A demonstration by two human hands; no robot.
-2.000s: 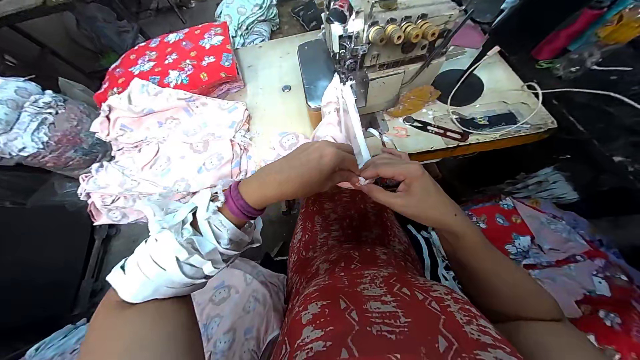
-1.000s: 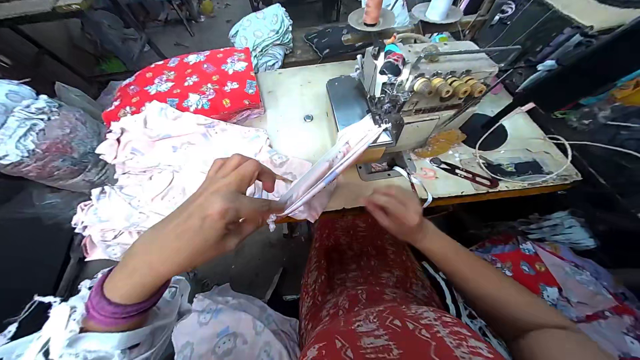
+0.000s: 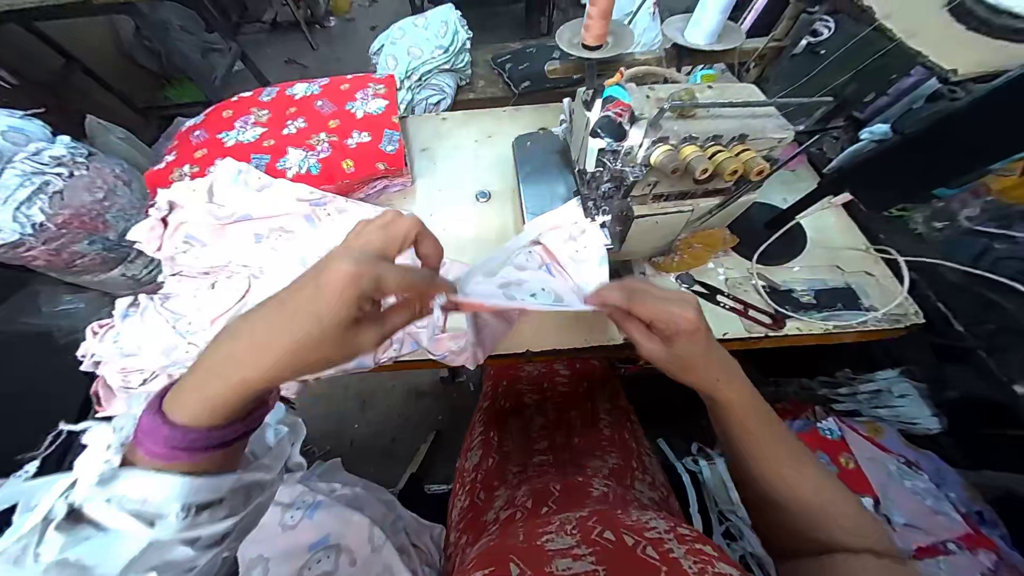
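A pale pink printed fabric piece [image 3: 536,272] is stretched between my two hands at the table's front edge, its far part reaching the needle area of an overlock sewing machine [image 3: 680,160]. My left hand [image 3: 376,288], with a purple band at the wrist, pinches the left end of the fabric edge. At the other end, my right hand [image 3: 660,324] grips the edge between thumb and fingers, in front of the machine. More pink printed fabric [image 3: 232,264] lies heaped left of and behind my left hand. White strips [image 3: 144,512] hang about my left forearm.
Folded red printed fabric [image 3: 296,132] lies at the back left of the sewing table [image 3: 456,152]. Thread snips [image 3: 732,302], a white cable [image 3: 904,268] and a flat packet [image 3: 820,300] are on the right. Thread cones [image 3: 598,24] stand behind the machine. A full bag [image 3: 80,216] sits far left.
My right hand, free of the fabric a second ago, now grips its edge. The fabric is spread between both hands; two seconds ago the hands were together over my lap.
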